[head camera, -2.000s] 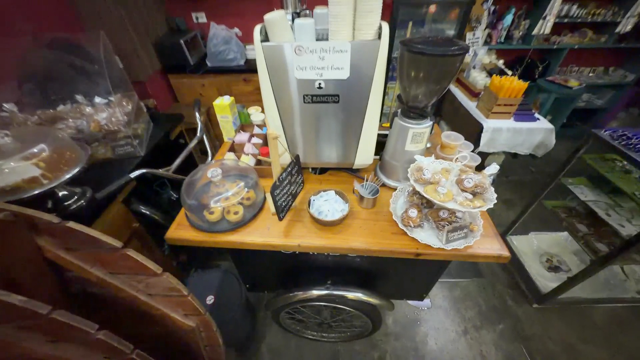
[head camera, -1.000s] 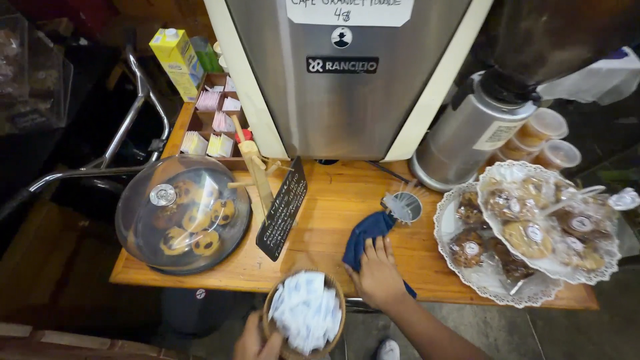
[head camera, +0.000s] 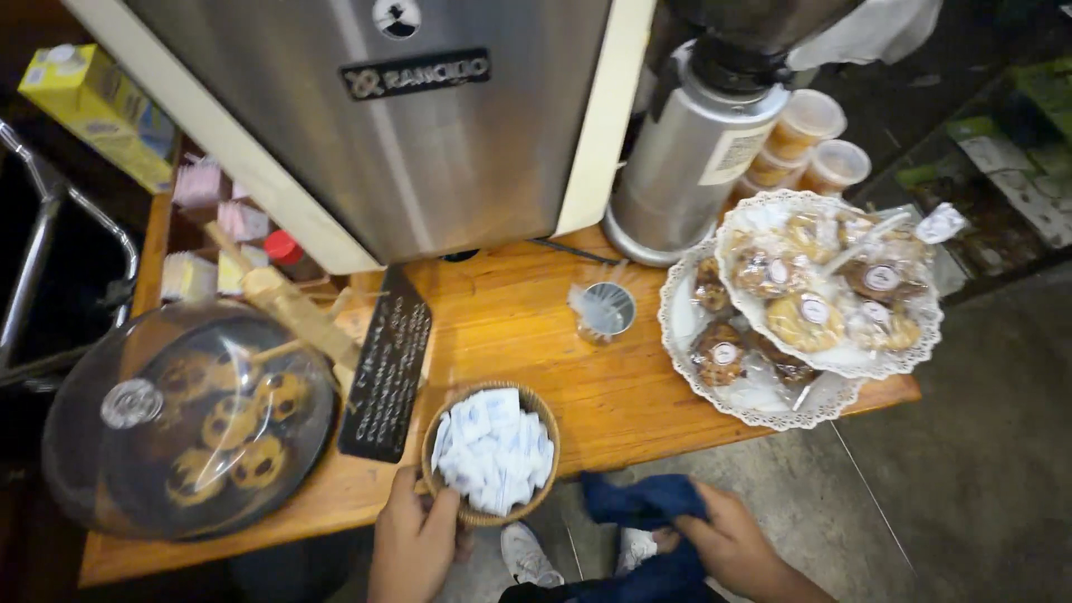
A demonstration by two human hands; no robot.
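My left hand (head camera: 419, 536) grips the near left rim of a round woven basket (head camera: 548, 486) full of small white paper packets (head camera: 494, 448), at the front edge of the wooden counter (head camera: 519, 335). My right hand (head camera: 729, 536) holds a bunched dark blue cloth (head camera: 645, 502) just off the counter's edge, to the right of the basket. Beyond them a small metal cup (head camera: 610, 308) with clear-wrapped sticks stands on the wood. A black sign with handwriting (head camera: 387, 368) leans on a wooden stand left of the basket.
A clear-domed tray of cookies (head camera: 193, 419) sits at the left. The Rancilio machine (head camera: 377, 151) and a coffee grinder (head camera: 695, 159) stand behind. Two lacy white tiers (head camera: 754, 410) of wrapped pastries are at the right. A yellow carton (head camera: 96, 113) and a compartmented sachet box (head camera: 180, 226) are at back left.
My right hand has drawn the blue cloth off the counter, from beside the metal cup toward me. My left hand is still at the basket. Neither hand shows in the earliest frame.
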